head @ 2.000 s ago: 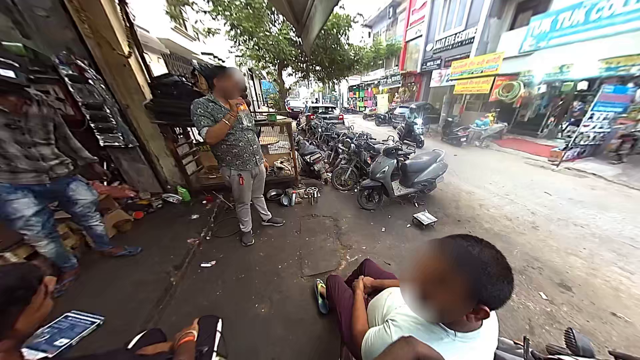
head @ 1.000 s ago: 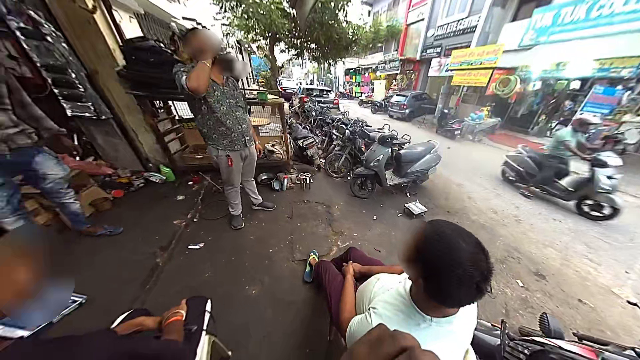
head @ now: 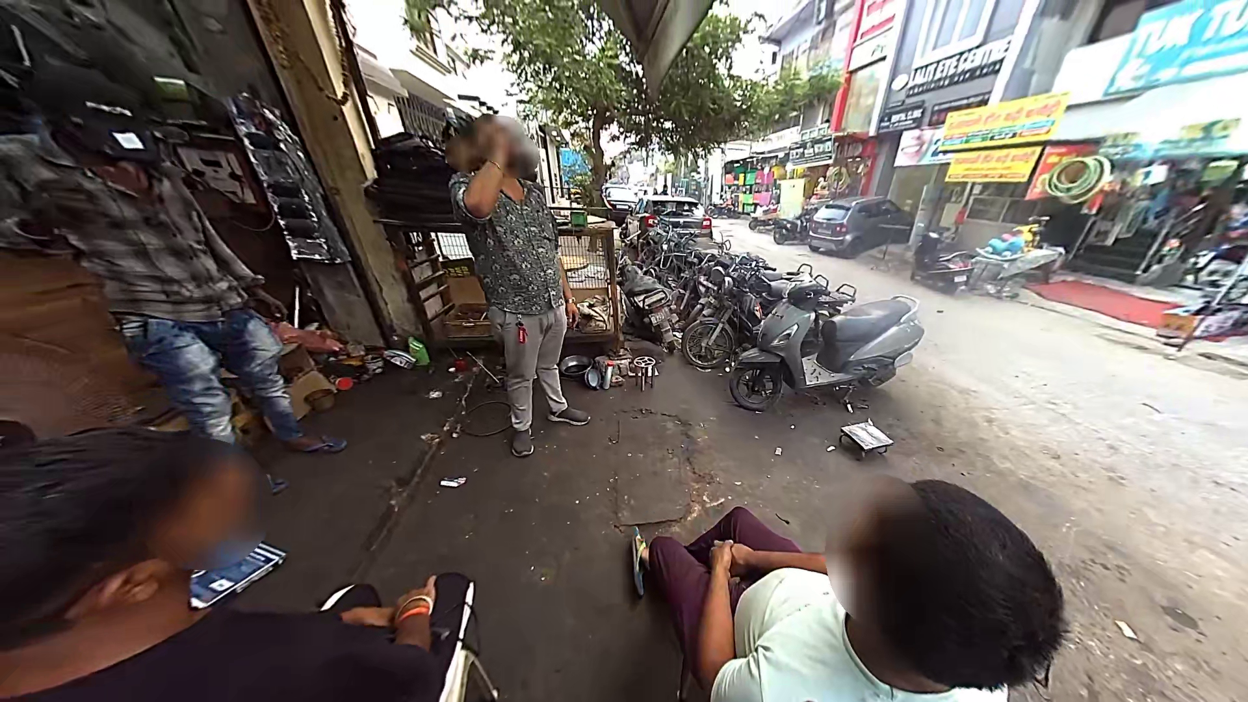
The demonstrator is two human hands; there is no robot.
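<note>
Neither my left hand nor my right hand is in view. At the lower right, a seated person in a pale shirt [head: 780,624] rests clasped hands on maroon trousers. A person in a black shirt [head: 244,653] sits at the lower left, with a phone-like device [head: 234,575] beyond the head. A hand with orange and metal bands [head: 414,609] lies on dark trousers there. Farther off, a person in a patterned shirt [head: 512,244] stands with one hand raised to the head.
A grey scooter [head: 829,336] is parked ahead beside several motorcycles [head: 702,292]. A small low stand [head: 866,437] is on the ground. A person in a checked shirt [head: 161,244] stands at left. Metal pots [head: 575,368] lie near a wooden cage [head: 595,273].
A hand at the bottom edge one second ago is out of view. The scooter rider on the right has left the view. The patterned-shirt person's hand has risen from chest height two seconds ago.
</note>
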